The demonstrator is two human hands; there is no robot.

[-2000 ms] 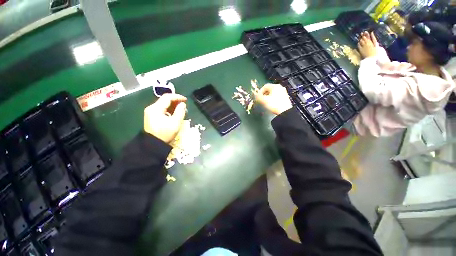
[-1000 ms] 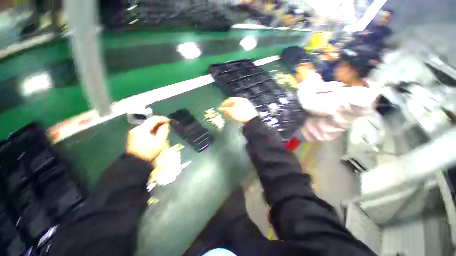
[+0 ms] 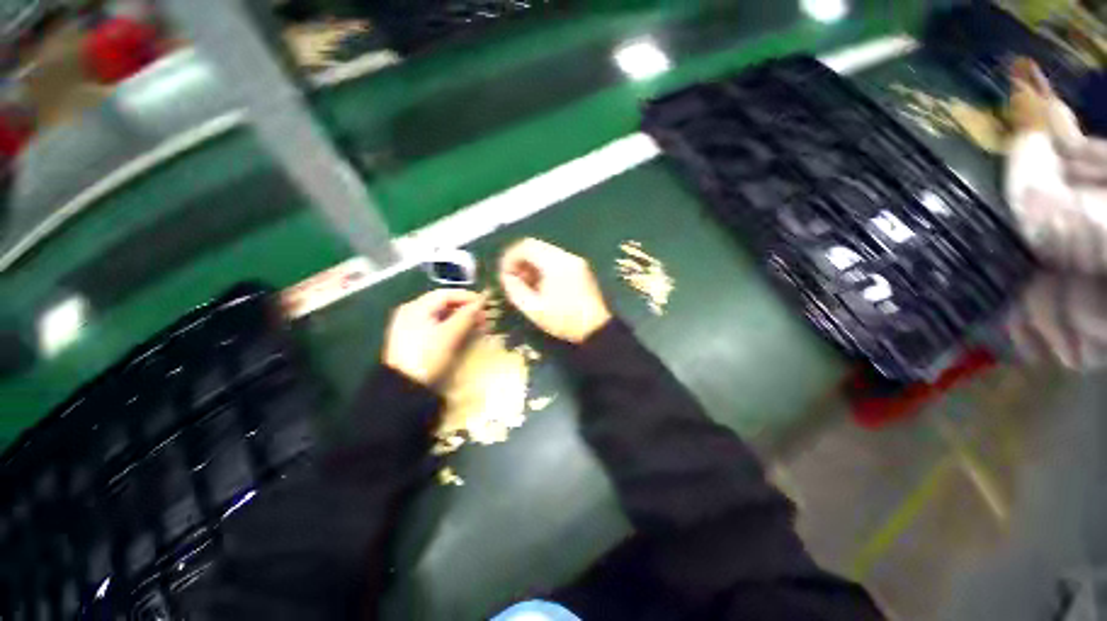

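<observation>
My left hand [image 3: 431, 337] is at the upper left edge of a large heap of small cream pieces [image 3: 488, 391], fingers and thumb pinched together. My right hand [image 3: 556, 291] is just to its right, fingers curled, a short gap between the two. Something small and dark may be between the fingertips, but blur hides what it is. A smaller heap of cream-brown bits [image 3: 646, 277] lies right of my right hand. The black phone-like slab seen earlier between the heaps is now hidden, apart from a possible dark patch by my right hand.
A small white-rimmed watch or timer [image 3: 452, 267] lies near the foot of a grey post [image 3: 285, 121]. Black blister trays lie at left [image 3: 170, 449] and right [image 3: 850, 206], the right one over a red support [image 3: 920, 391]. Another worker's pale sleeve [image 3: 1046, 182] shows at far right.
My right hand has moved left from the smaller heap, over the slab's place, close to my left hand. The camera view has shifted and tilted.
</observation>
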